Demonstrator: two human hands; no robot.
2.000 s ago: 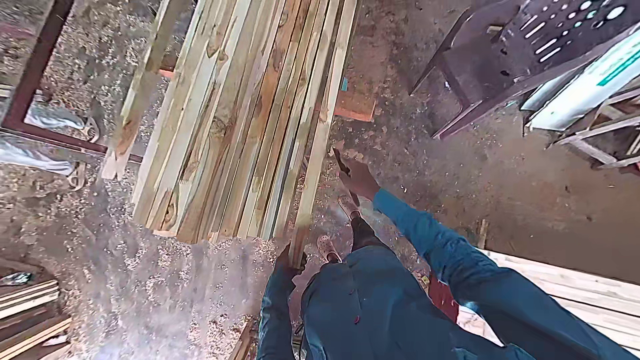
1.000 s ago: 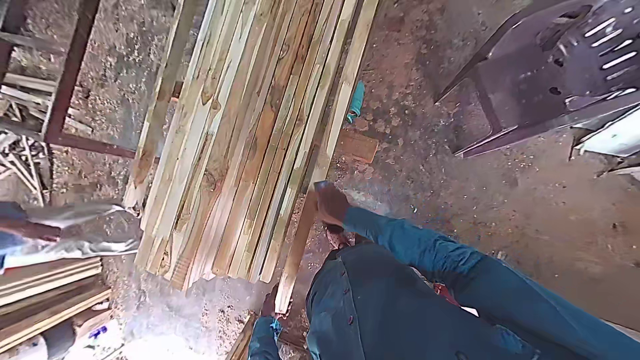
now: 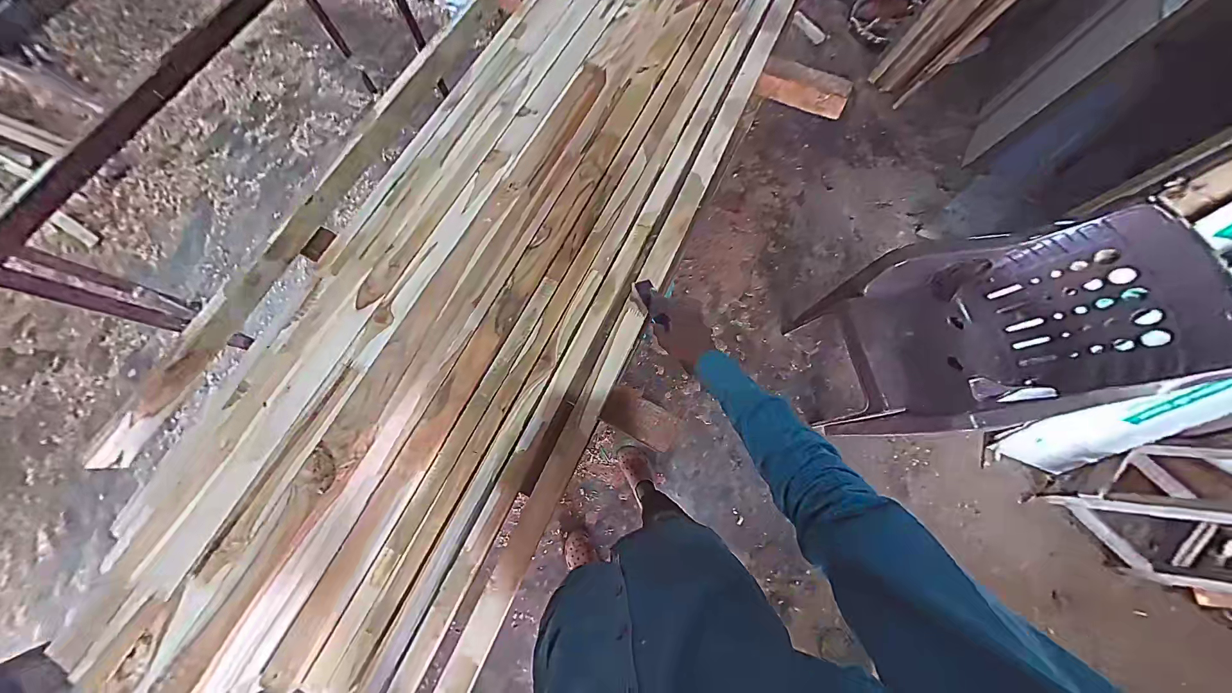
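Long wooden strips (image 3: 423, 356) lie side by side, running from lower left to upper right. My right hand (image 3: 681, 330) is at the right edge of the strips, its fingers closed on a small dark tool (image 3: 645, 292) whose exact kind I cannot tell. The tool is against or just over the outermost wooden strip (image 3: 616, 361). My left hand is out of view.
A dark plastic chair (image 3: 962, 327) with a perforated back lies to the right. Wooden blocks (image 3: 804, 89) rest on the floor beside the strips. A dark metal frame (image 3: 125, 115) stands at the left, and a pale wooden frame (image 3: 1145, 515) at the lower right.
My right hand has moved farther up along the edge of the strips. My left hand, at the near end of the outermost strip before, has left the view. The view has turned and come closer.
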